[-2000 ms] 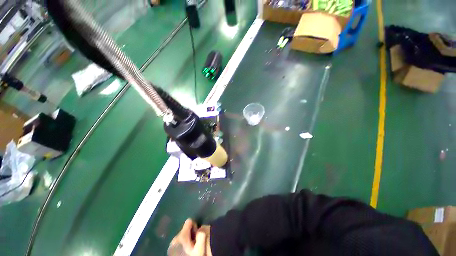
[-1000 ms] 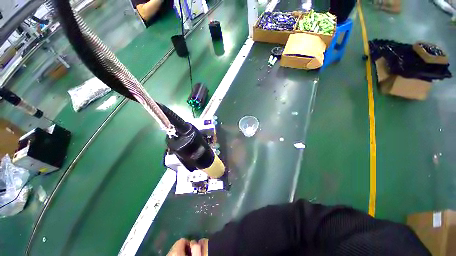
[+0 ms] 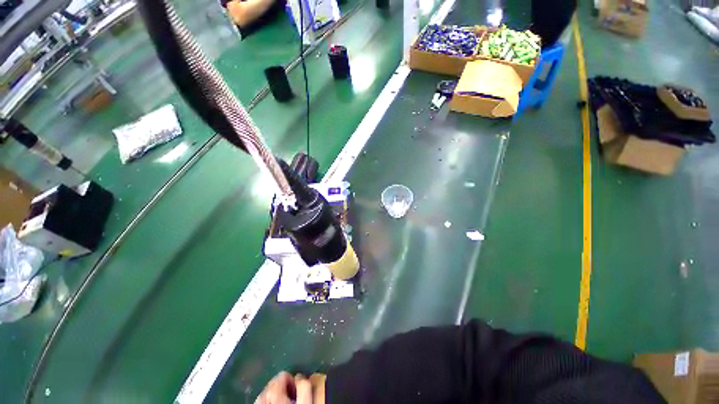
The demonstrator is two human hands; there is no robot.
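Note:
My right hand (image 3: 292, 388) is at the bottom edge, cut off by it, with curled fingers; whether it holds anything is hidden. Its arm, in a black sleeve, comes in from the right. My left hand is not in view. The electric screwdriver (image 3: 319, 233), black with a tan tip, hangs above the screw feeder (image 3: 293, 286), well above my hand and not held. Tiny screws (image 3: 322, 323) lie scattered just below the feeder. A black cylindrical housing (image 3: 304, 166) lies behind the feeder, partly hidden by the screwdriver.
Two black housings (image 3: 339, 62) (image 3: 278, 84) stand on the green conveyor belt, left of the white rail (image 3: 366, 126). A clear plastic cup (image 3: 397, 202) is right of the feeder. Parts cartons (image 3: 441, 59) stand farther back. A black box (image 3: 79, 217) and a plastic bag (image 3: 148, 132) are at left.
The housings on the belt have come nearer; the closest one is now beside the feeder and its green lights no longer show. My right hand stays low at the bottom edge. The view has shifted.

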